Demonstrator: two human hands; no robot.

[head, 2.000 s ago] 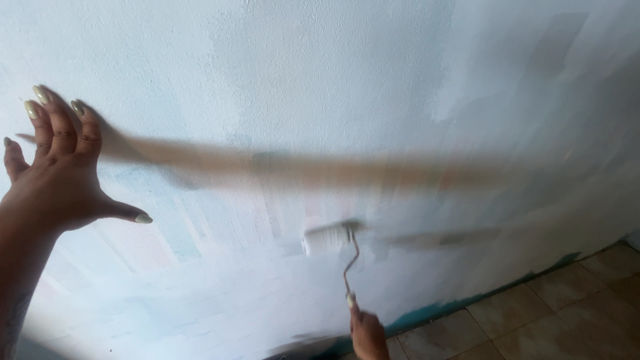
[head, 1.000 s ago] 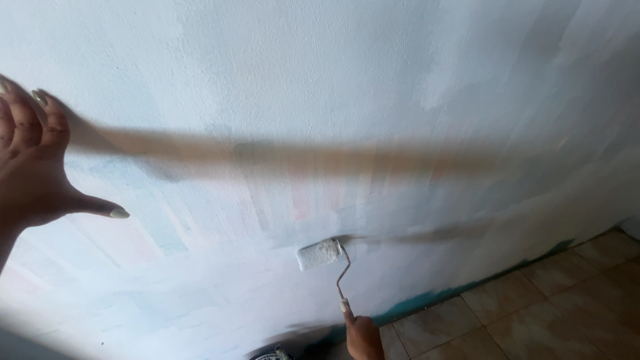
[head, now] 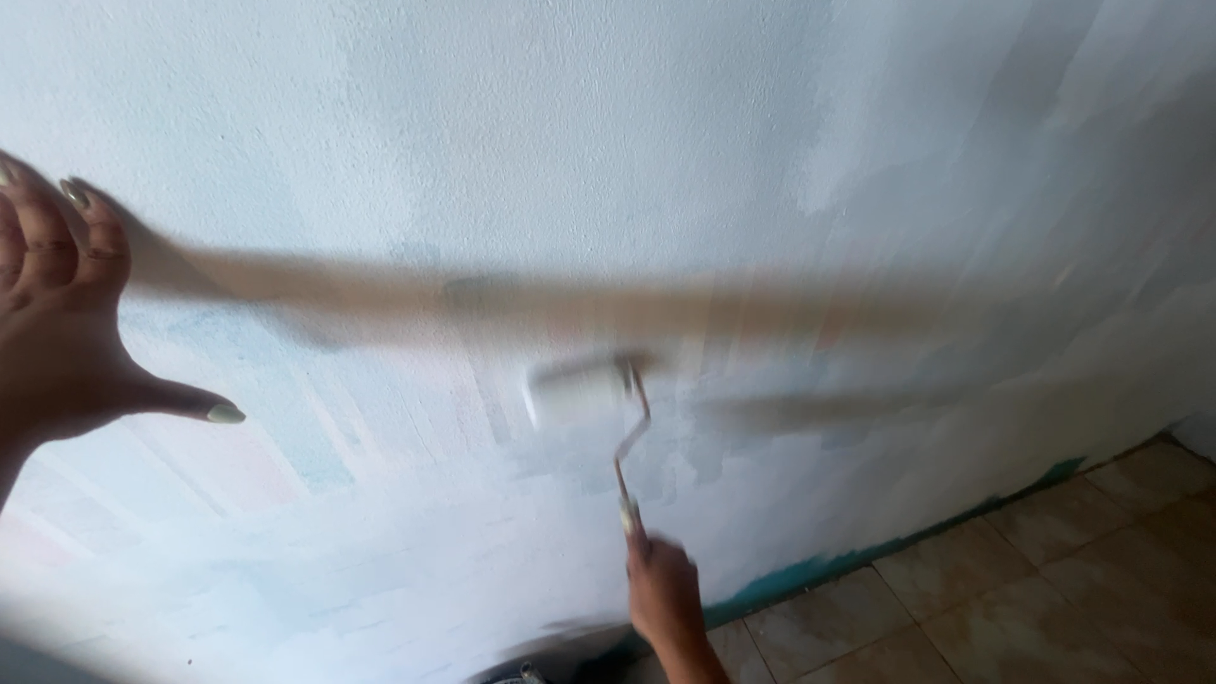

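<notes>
My left hand, fingers spread and thumb out, rests flat against the painted wall at the left edge of the view. Low in the middle, my right hand grips the handle of a small paint roller. The roller's bent wire frame rises from the hand, and its pale sleeve lies against the wall, blurred by motion. Around the roller the wall shows white and grayish paint, with faint pink, orange and blue-green streaks showing through. My left hand holds nothing.
Tan floor tiles meet the wall at the lower right, along a strip of teal paint at its foot. A dark, partly hidden object stands at the bottom edge. Long shadows from the hands and roller cross the wall.
The roller and my right hand have moved up the wall since a second ago. Compared with two seconds ago, my left hand sits farther left and lower in view.
</notes>
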